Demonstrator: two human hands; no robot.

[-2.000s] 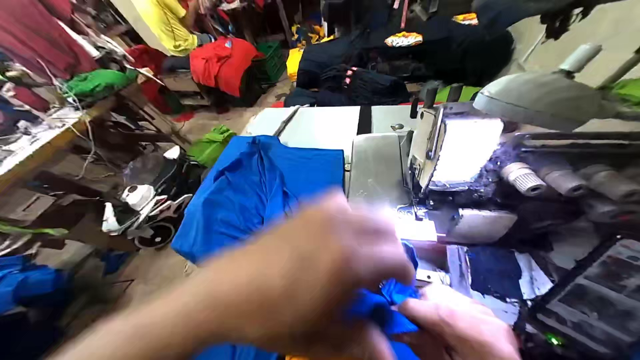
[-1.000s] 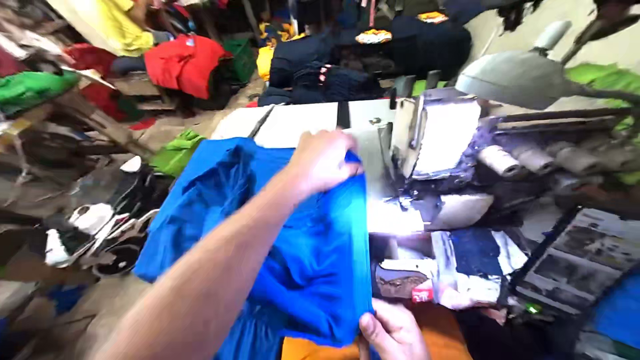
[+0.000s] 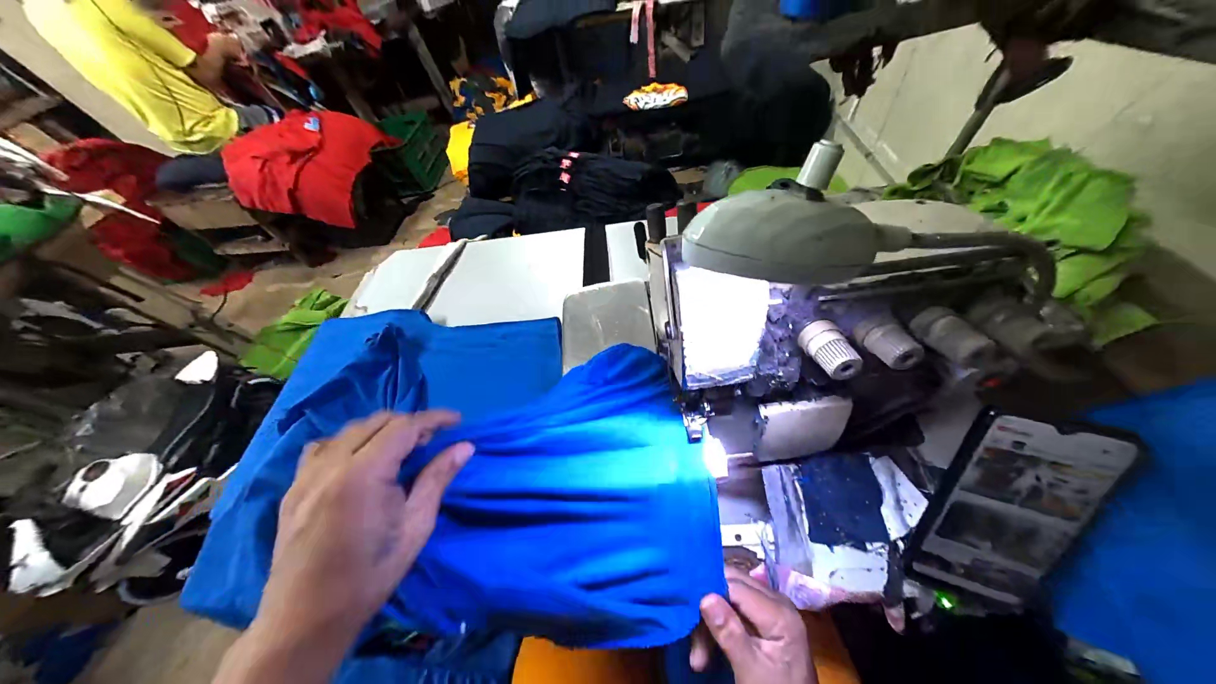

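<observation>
Blue fabric lies spread up to the needle area of an overlock sewing machine, its right edge beside the lit presser foot. My left hand rests on the fabric's left part, thumb and fingers around a fold of it. At the near right corner, my right hand pinches the fabric's edge between thumb and fingers. More blue fabric lies underneath and to the left, over the table's edge.
A lamp hangs over the machine, with tension dials below it. A phone stands at the right. Scraps are piled at the left. Behind are red garments, dark garments and a person in yellow.
My left hand has moved from the fabric's far edge near the machine back to the left. The blue fabric's far end now lies at the needle area. My right hand still holds the near corner.
</observation>
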